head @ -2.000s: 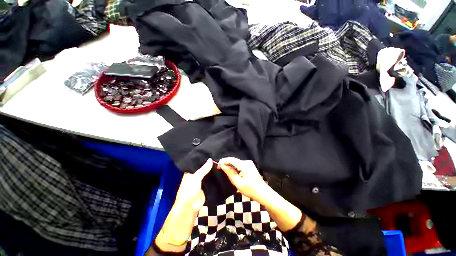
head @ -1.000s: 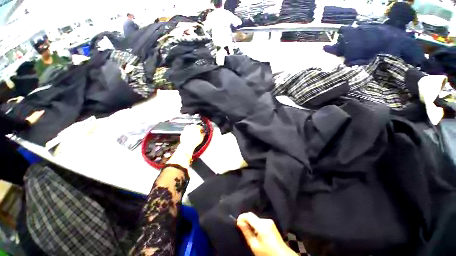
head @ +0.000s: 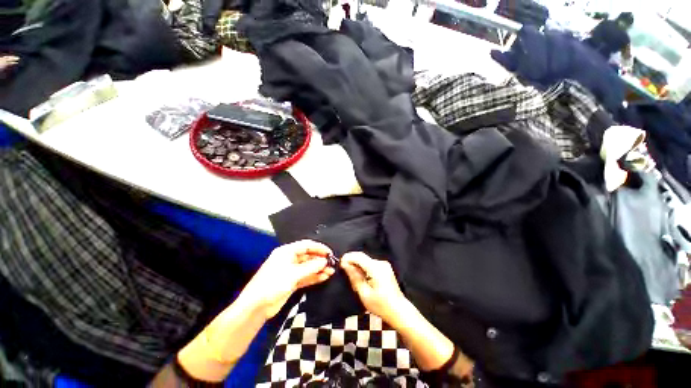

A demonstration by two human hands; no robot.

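The black garment (head: 485, 250) is heaped over the table edge and hangs towards my lap. My left hand (head: 299, 269) pinches a small dark button (head: 332, 261) between thumb and fingertips, above the garment's edge. My right hand (head: 367, 279) is close beside it, fingertips pinched together at the button's right side; a needle is too small to make out. A small dark thing shows inside my right palm, not clear enough to name. Two buttons show on the garment at the lower right, one of them pale-edged (head: 492, 333).
A red-rimmed tray (head: 254, 173) of dark buttons with a black flat case (head: 244, 117) on them stands at the left. A crinkled plastic bag (head: 173, 119) and a dark strip (head: 291, 187) lie near it. Plaid garments (head: 57, 250) fill the lower left.
My left hand has come back from the button tray to meet my right hand over the garment, now with a button in its fingertips. The view has tilted down.
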